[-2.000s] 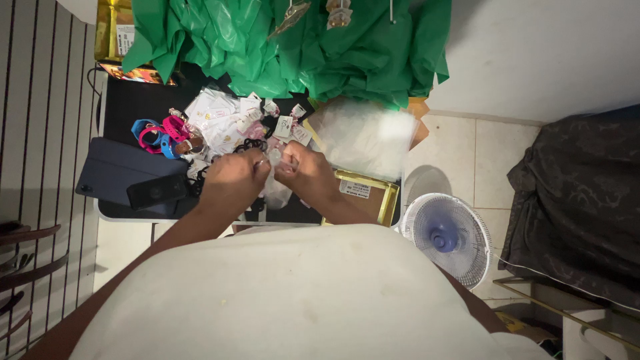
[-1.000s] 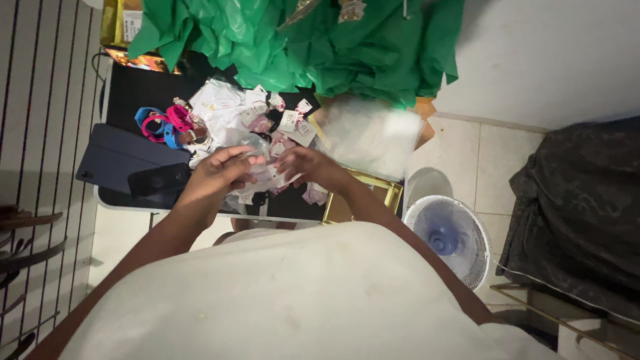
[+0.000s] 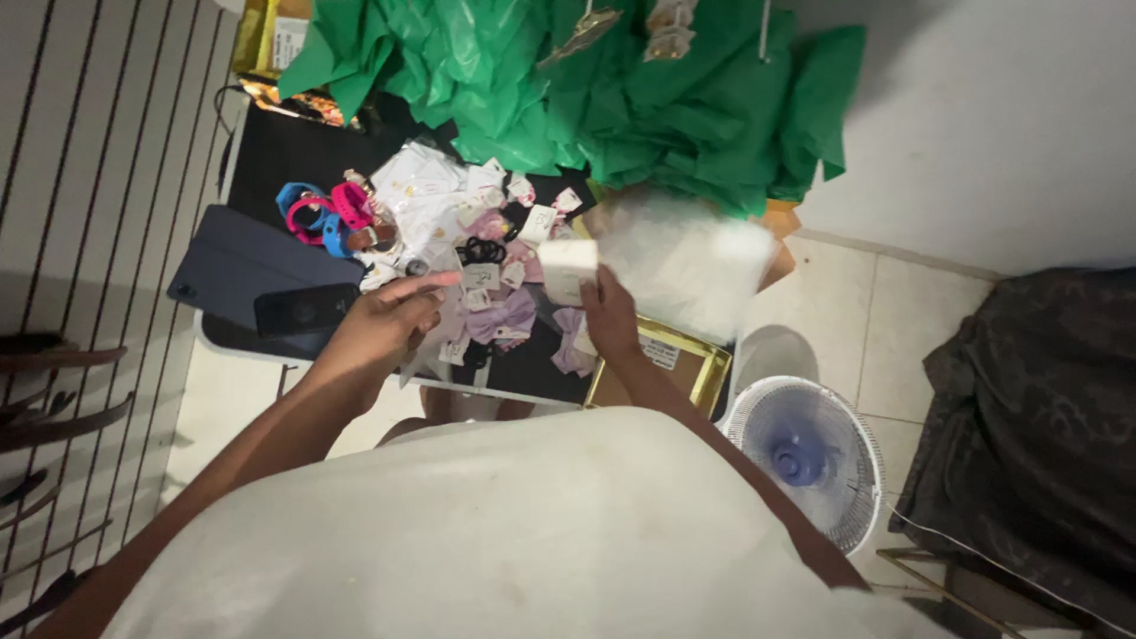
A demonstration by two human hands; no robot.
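Note:
My right hand [image 3: 611, 306] grips a small white card [image 3: 569, 269] by its edge, above the middle of the black table. My left hand [image 3: 398, 318] is over the table's front left part, index finger extended, beside clear plastic bags [image 3: 435, 342]; whether it holds one I cannot tell. Between the hands lie lilac fabric bows [image 3: 504, 318], black hair ties [image 3: 482, 252] and small carded accessories. White cards in clear bags [image 3: 422, 191] are piled behind. Pink and blue wristbands [image 3: 330, 216] lie to the left of the pile.
A phone [image 3: 304, 310] lies on a dark tablet case [image 3: 253, 271] at left. Green plastic bags [image 3: 674, 115] cover the back. Clear plastic packaging [image 3: 683, 257] and a gold-edged box [image 3: 714, 377] are at right. A white fan [image 3: 803, 461] stands beside the table.
My hands were close together over the pile and have moved apart. A white card now shows in my right hand. Lilac bows have come into sight between the hands.

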